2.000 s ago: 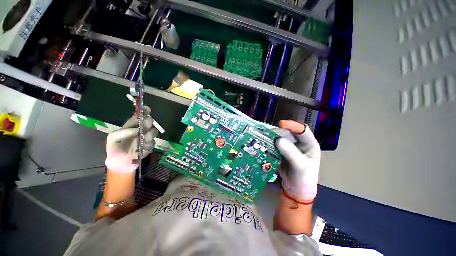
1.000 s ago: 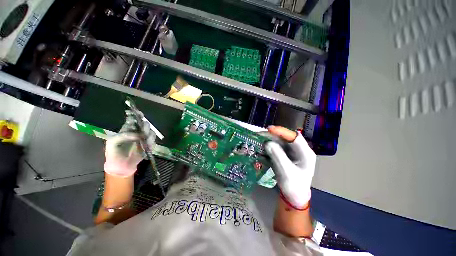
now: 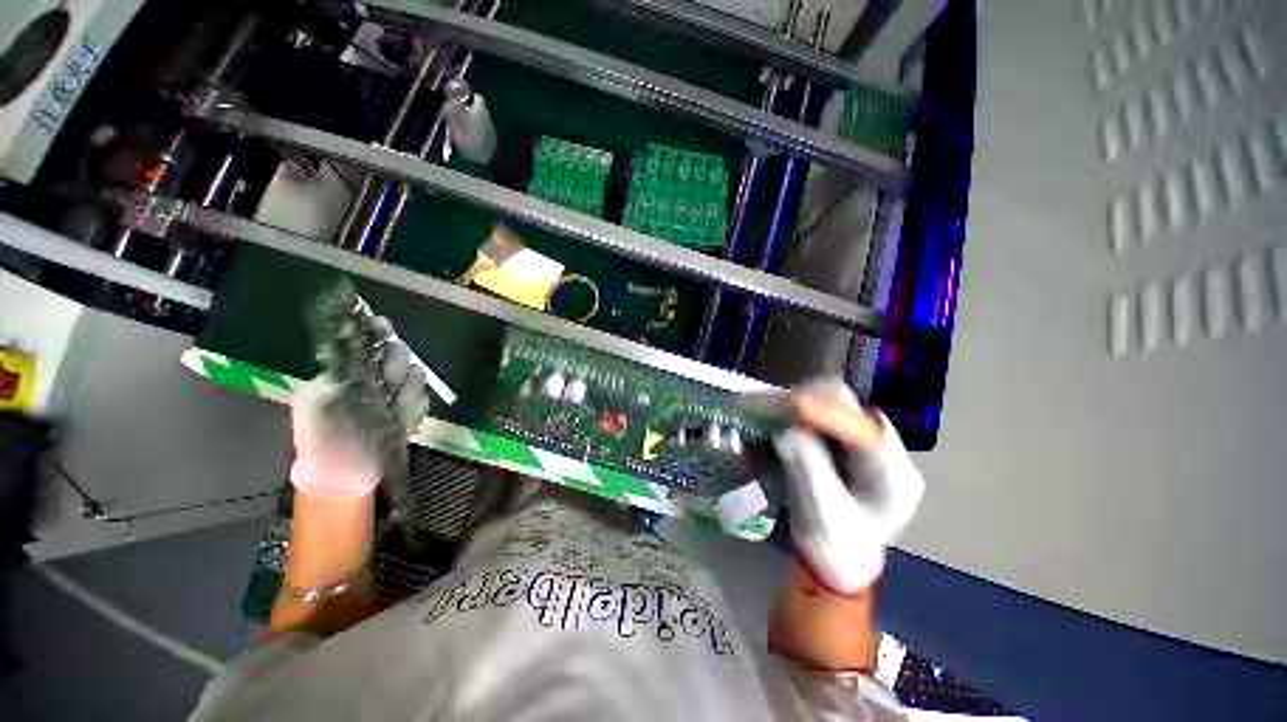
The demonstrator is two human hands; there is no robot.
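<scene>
A large populated circuit board point(image 3: 621, 416), green with tall parts, is tilted low over the green ledge in front of my body. My right hand point(image 3: 847, 494), in a white glove, grips its right end; the fingers are blurred. My left hand point(image 3: 353, 416), also gloved, holds a second circuit board point(image 3: 360, 367) nearly edge-on and blurred. A thin white stick-like thing point(image 3: 428, 370) shows beside the left fingers; I cannot tell what it is.
Silver conveyor rails point(image 3: 565, 198) cross above the green bed. On the bed are a whitish bottle point(image 3: 469, 121), PCB panels point(image 3: 675, 195), and yellow-and-white paper point(image 3: 520, 271) by a ring point(image 3: 573, 298). Green-and-white tape point(image 3: 487, 449) edges the ledge. The louvred grey cabinet point(image 3: 1129, 381) stands right.
The large board has turned from facing me to a flatter tilt and moved down over the taped ledge. The board in my left hand has turned and tipped to the left.
</scene>
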